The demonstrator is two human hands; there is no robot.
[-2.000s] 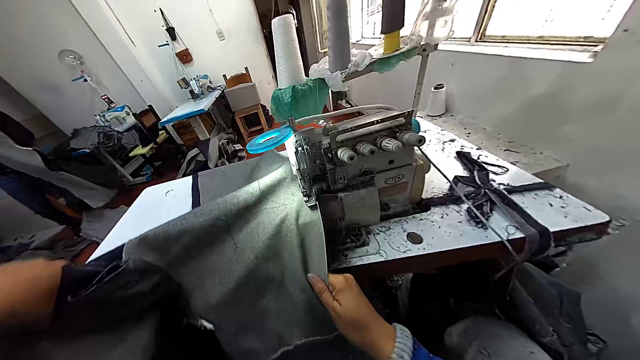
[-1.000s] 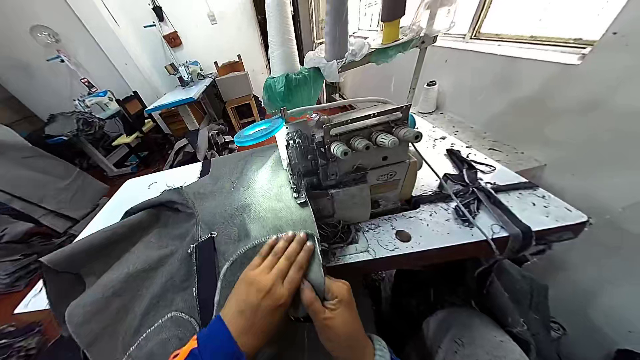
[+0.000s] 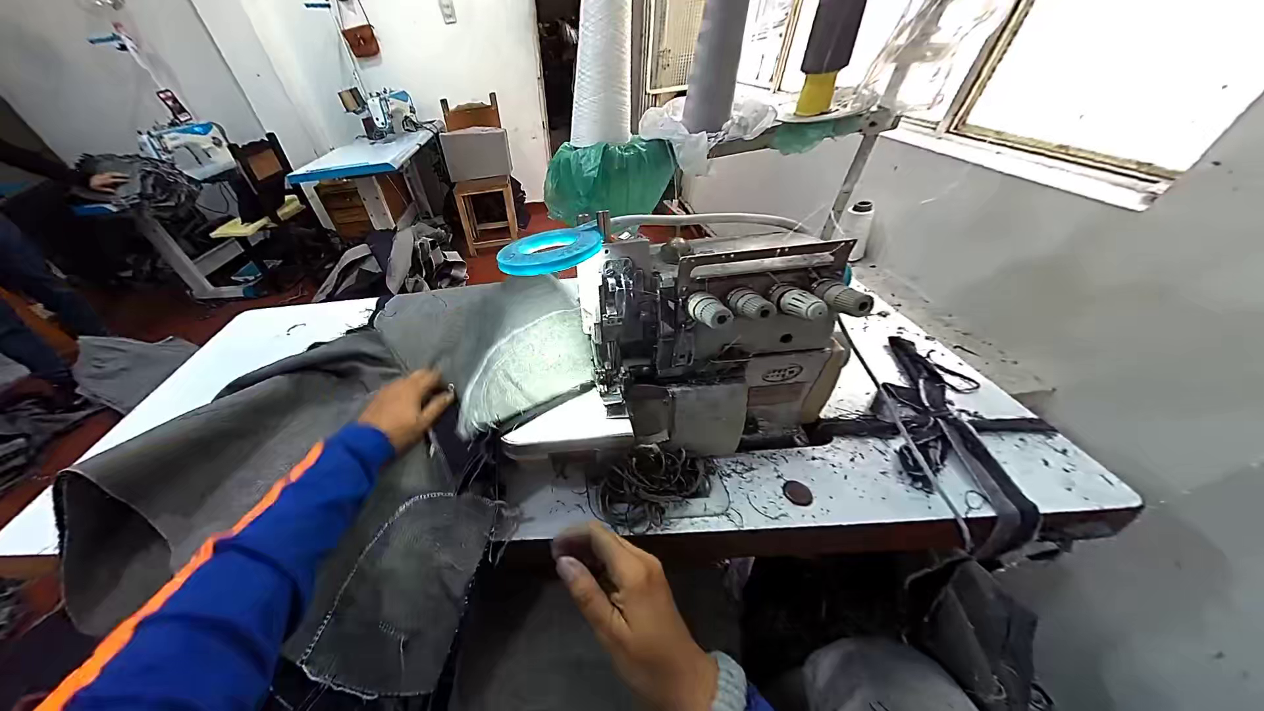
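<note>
Grey denim cloth (image 3: 257, 434) with overlocked edges drapes over the left of the table and its front edge. My left hand (image 3: 407, 407) lies on its upper part, fingers partly bent; whether they pinch the cloth is unclear. An overlock sewing machine (image 3: 731, 336) stands right of the cloth, its lamp light falling on the cloth beside the needle area. My right hand (image 3: 617, 592) is in front of the table edge, thumb and fingers apart, holding nothing. A heap of thread trimmings (image 3: 656, 484) lies below the machine's front. A light-blue ring (image 3: 549, 253) sits at the machine's upper left.
Thread cones (image 3: 600, 79) stand behind the machine. Dark fabric strips (image 3: 928, 415) and lint lie on the right of the white table (image 3: 1076, 474). More cloth (image 3: 973, 632) hangs below the table at right. Other sewing tables, a wooden chair (image 3: 478, 168) and a person's hand (image 3: 107, 182) are farther back.
My hands were close together on the cloth by the machine; now they are apart, the left farther left and the right off the cloth. The cloth has shifted left, baring the machine's front plate.
</note>
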